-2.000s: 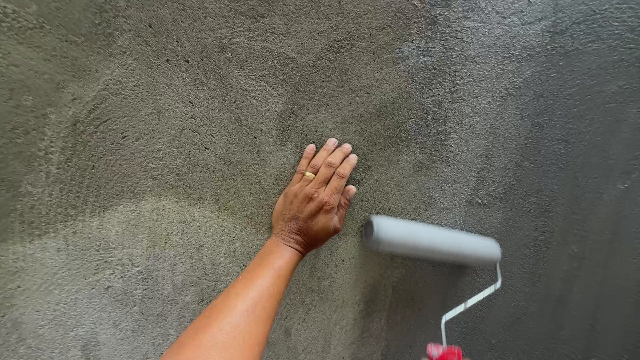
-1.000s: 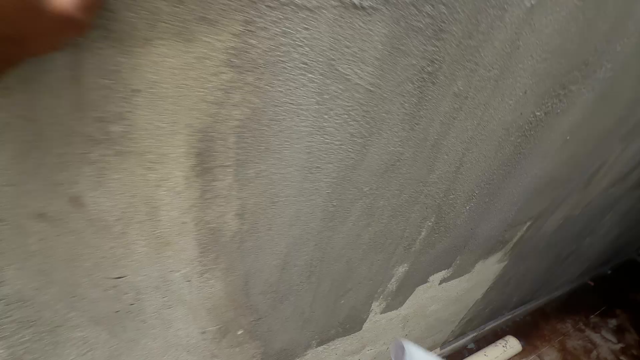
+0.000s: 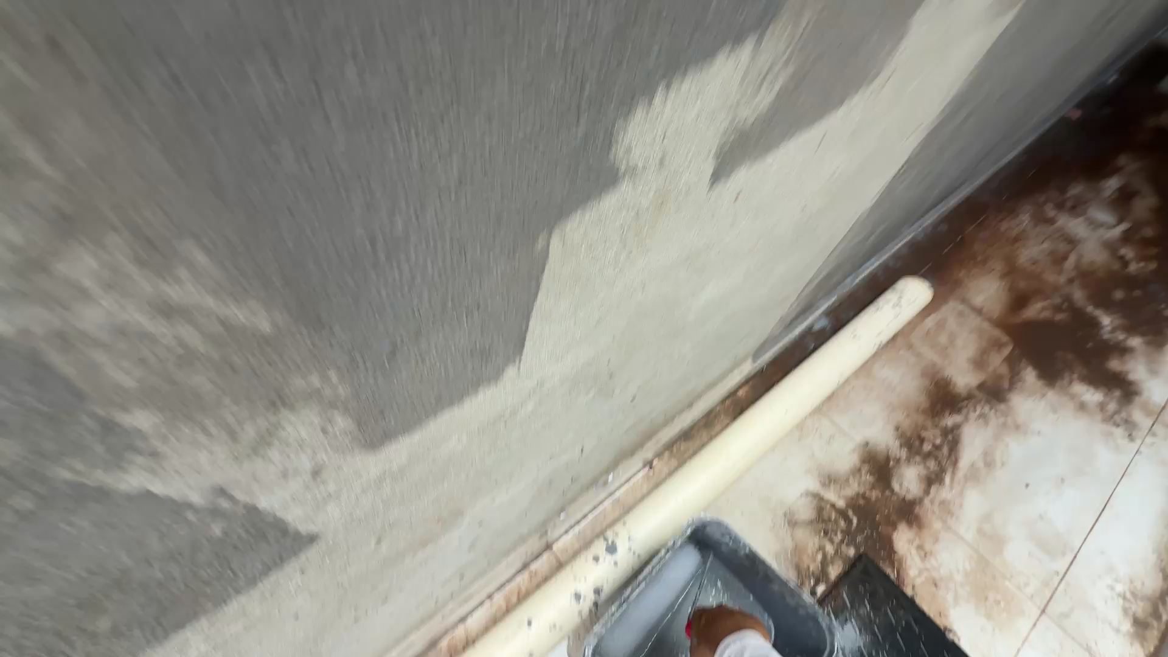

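Note:
At the bottom edge, my right hand (image 3: pixel 727 628) is closed around the red handle of a paint roller. The pale roller cover (image 3: pixel 652 598) lies along the left side of a dark grey paint tray (image 3: pixel 753 575), which the bottom edge cuts off. Something white shows at my right wrist. My left hand is out of view. Beside the tray rises a cement-plastered wall (image 3: pixel 639 274), dark grey over its upper part, with a paler, jagged-edged band along its foot.
A cream pipe (image 3: pixel 776 420), spotted with grey, lies on the floor along the wall's base, close to the tray. Right of the tray is a black textured sheet or object (image 3: pixel 881 611). The floor tiles (image 3: pixel 1031 456) are stained dark brown.
My left hand, earlier flat on the wall, has left the view. The roller, earlier at the wall, is now down in the tray. The view has swung down to the floor.

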